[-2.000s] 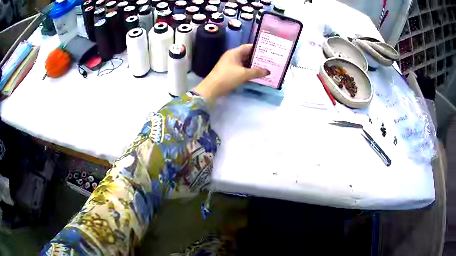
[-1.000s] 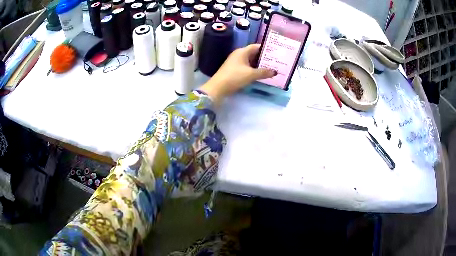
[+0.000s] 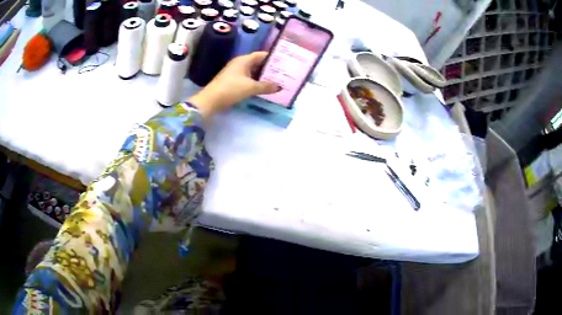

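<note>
A smartphone (image 3: 296,61) with a lit pinkish screen stands tilted on a pale blue phone stand (image 3: 266,111). My left hand (image 3: 237,83), in a flowered sleeve, reaches from the lower left and grips the phone's left side. Its thumb lies on the lower screen and its other fingers go behind the phone, partly hidden. My right hand is not in view. Open metal thread snips (image 3: 387,167) lie on the white-covered table (image 3: 296,197), right of the phone.
Cones of thread (image 3: 212,52) crowd the back left, with a white cone (image 3: 173,75) in front. Oval bowls (image 3: 385,114), one with small brown bits, and a red stick (image 3: 347,113) are right of the phone. An orange fuzzy ball (image 3: 37,52) is far left. A beige bin (image 3: 511,227) stands right.
The whole view has shifted, so the table and its things appear further left and more of the bin shows at right. My left hand stays on the phone, thumb on the screen.
</note>
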